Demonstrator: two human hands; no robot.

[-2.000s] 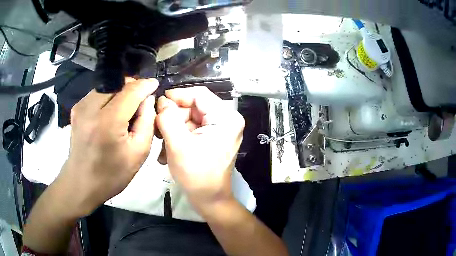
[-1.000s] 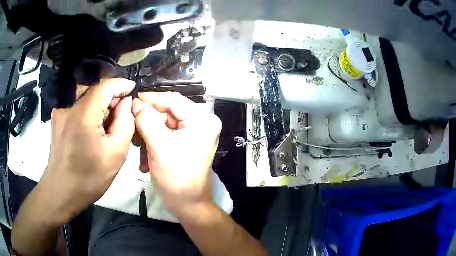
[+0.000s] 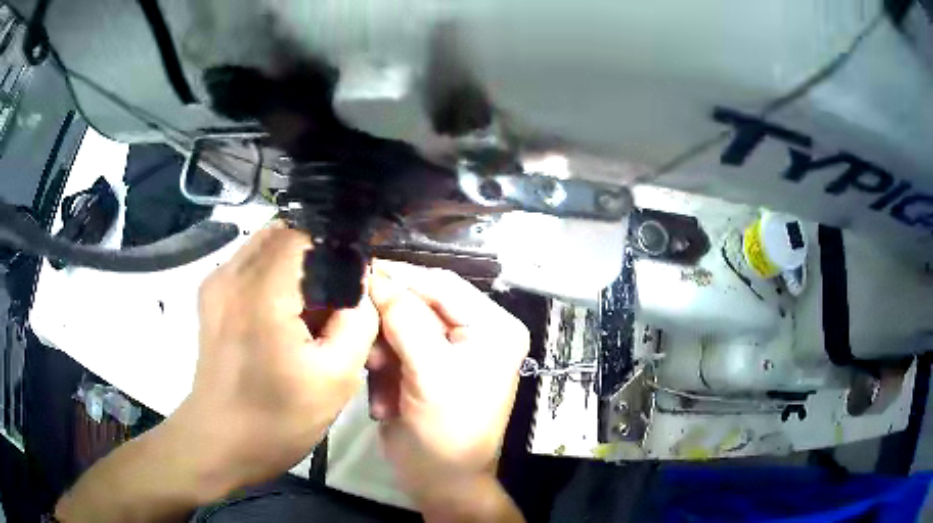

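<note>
The pale grey sewing machine head (image 3: 604, 92) with dark lettering fills the top of the view. Its blurred black needle and presser area (image 3: 336, 204) hangs over my fingertips. My left hand (image 3: 276, 358) is left of it, fingers bent, partly covered by a black machine part. My right hand (image 3: 445, 373) is just right, thumb and index finger pinched. The fingertips of both hands nearly meet. They pinch a small black piece, almost wholly hidden by the fingers and the machine; its shape cannot be told.
A black looped piece (image 3: 90, 212) lies on the white tabletop (image 3: 133, 312) at the left. A white bottle with a yellow label (image 3: 769, 245) stands on the stained machine base (image 3: 716, 439). A metal bracket (image 3: 624, 409) is right of my right hand. A blue bin (image 3: 788, 497) shows at the bottom right.
The view has shifted, so the machine head covers more of the top and its lettering shows. My hands stay together at the needle area in much the same pinch.
</note>
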